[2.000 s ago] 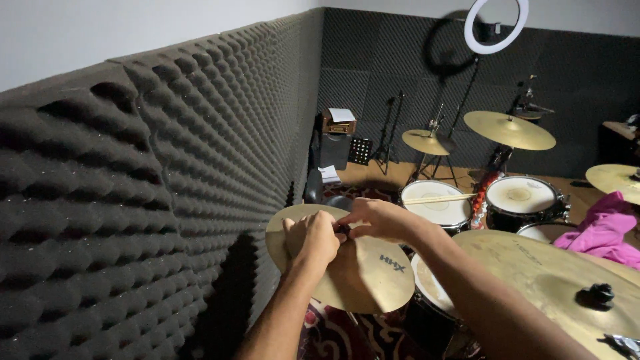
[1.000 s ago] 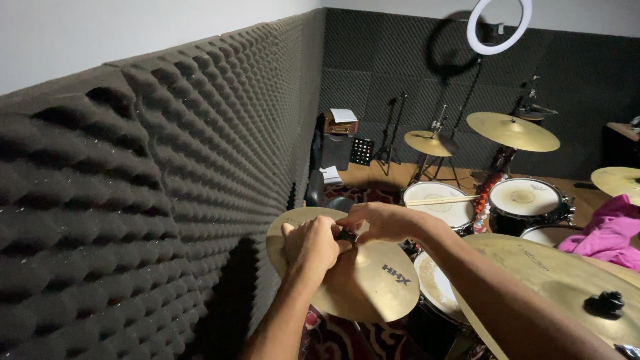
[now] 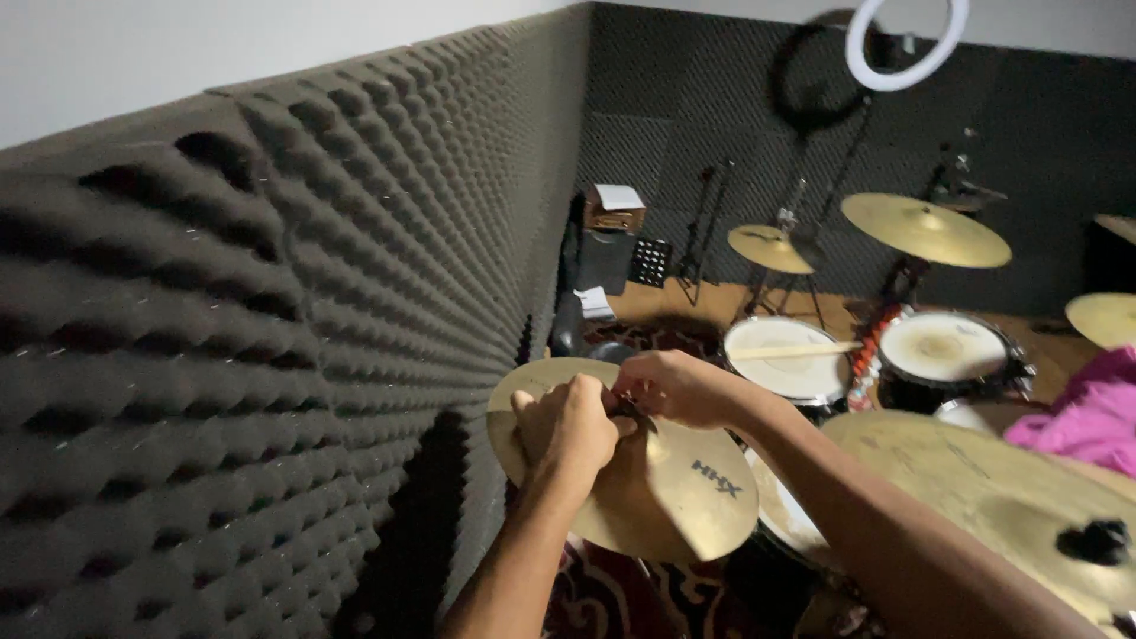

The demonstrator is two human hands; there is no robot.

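Observation:
A brass-coloured cymbal (image 3: 657,506) with dark lettering lies tilted beside the foam wall. Over its centre my left hand (image 3: 577,422) has curled fingers, with the thumb toward the middle. My right hand (image 3: 670,388) meets it from the right, fingers bent around a small dark fitting (image 3: 628,406) at the top of the cymbal's bell. Both hands are closed on this fitting, as far as can be seen; the fingers hide most of it. The stand below the cymbal is hidden.
Dark acoustic foam (image 3: 390,293) rises close on the left. A large cymbal (image 3: 985,497) reaches under my right forearm. Beyond are a snare drum (image 3: 781,377) with a drumstick (image 3: 790,351), a tom (image 3: 932,348), a farther cymbal (image 3: 923,231), pink cloth (image 3: 1087,417) and a ring light (image 3: 856,49).
Both hands stay at the centre of the cymbal. The fingers of my right hand have shifted slightly around the dark fitting.

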